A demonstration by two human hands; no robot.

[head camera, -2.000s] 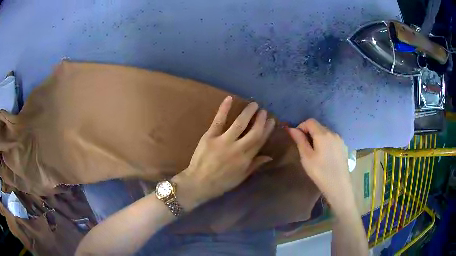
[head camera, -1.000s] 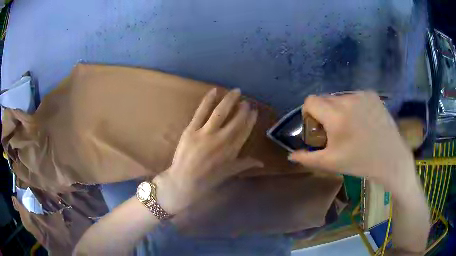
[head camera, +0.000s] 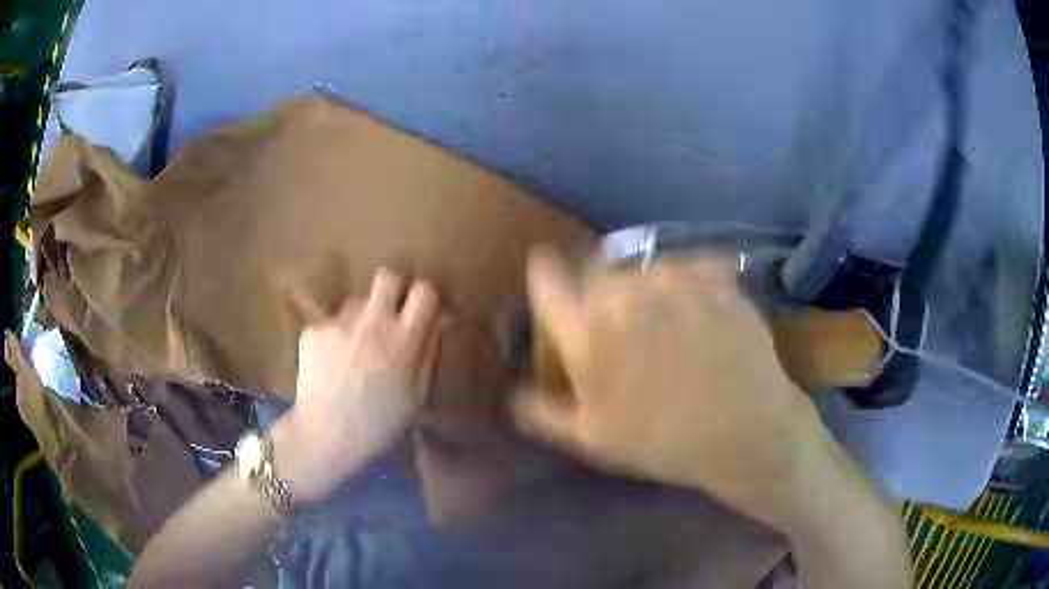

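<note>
The brown garment lies across the padded table, its near part hanging over the front edge. My left hand rests on the cloth left of the iron, fingers bent; whether it pinches the cloth is unclear. My right hand is blurred and closed around the handle of the steam iron. The iron is on the right part of the garment, its plate mostly hidden under my hand.
The pale blue-grey table curves away at the back. The grey iron hose and a thin cord trail on the right. White pieces lie at the far left. Brown pieces hang at lower left. A yellow wire rack stands at lower right.
My right hand let go of the cloth edge, took the iron from its rest and moved it left onto the garment. My left hand has shifted left and bent its fingers.
</note>
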